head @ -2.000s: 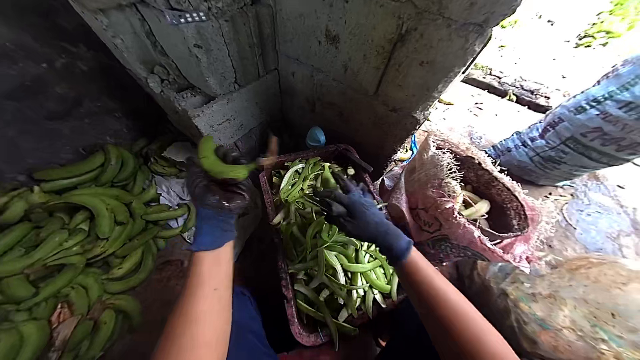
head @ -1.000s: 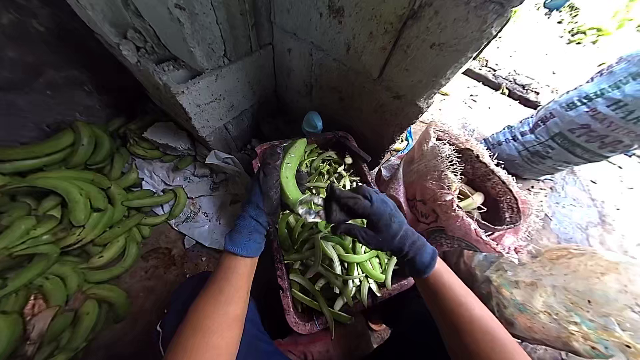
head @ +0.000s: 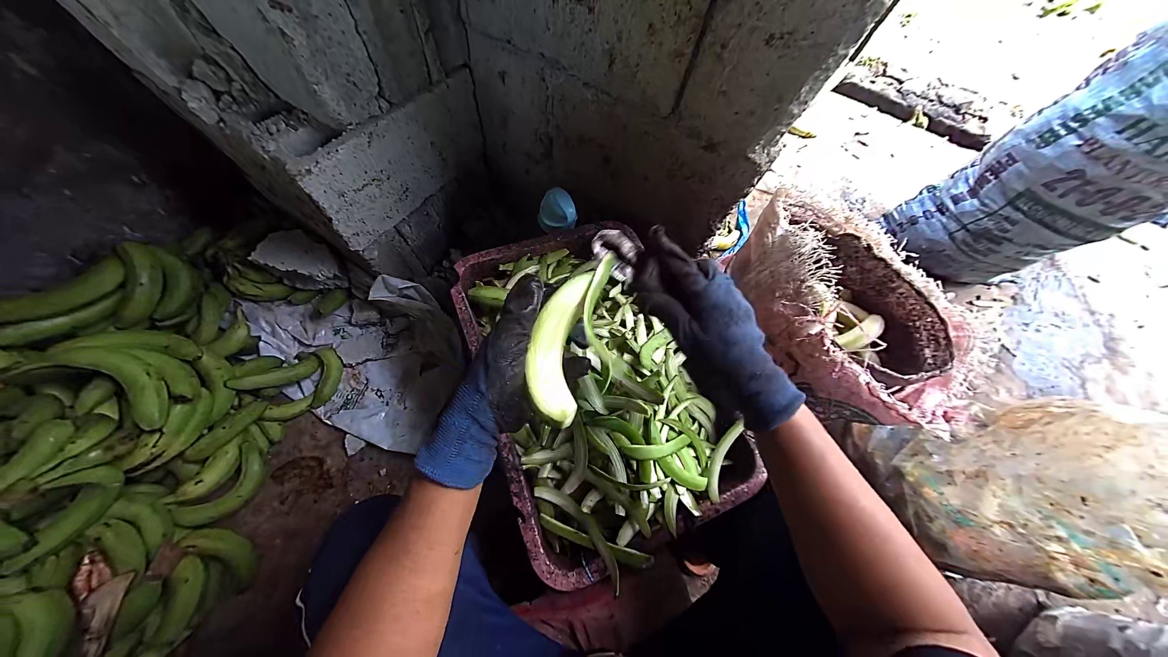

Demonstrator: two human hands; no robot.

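Observation:
Both hands wear blue gloves with dark, soiled palms and fingers. My left hand grips a partly peeled green banana, whose pale flesh shows along its side. A strip of green peel hangs beside the fruit, joined near its top. My right hand is just right of the banana's upper end, its fingers around a small metallic tool that is blurred and partly hidden. Below both hands, a reddish plastic crate holds a heap of green peel strips.
Unpeeled green bananas lie piled at left beside crumpled paper. A concrete block wall stands behind the crate. At right are an open pink woven sack, a filled printed sack and a plastic-wrapped bundle.
The banana was whole and green two seconds ago; pale flesh now shows along it, with a strip hanging off. My right hand has moved up from the peels to the banana's top end.

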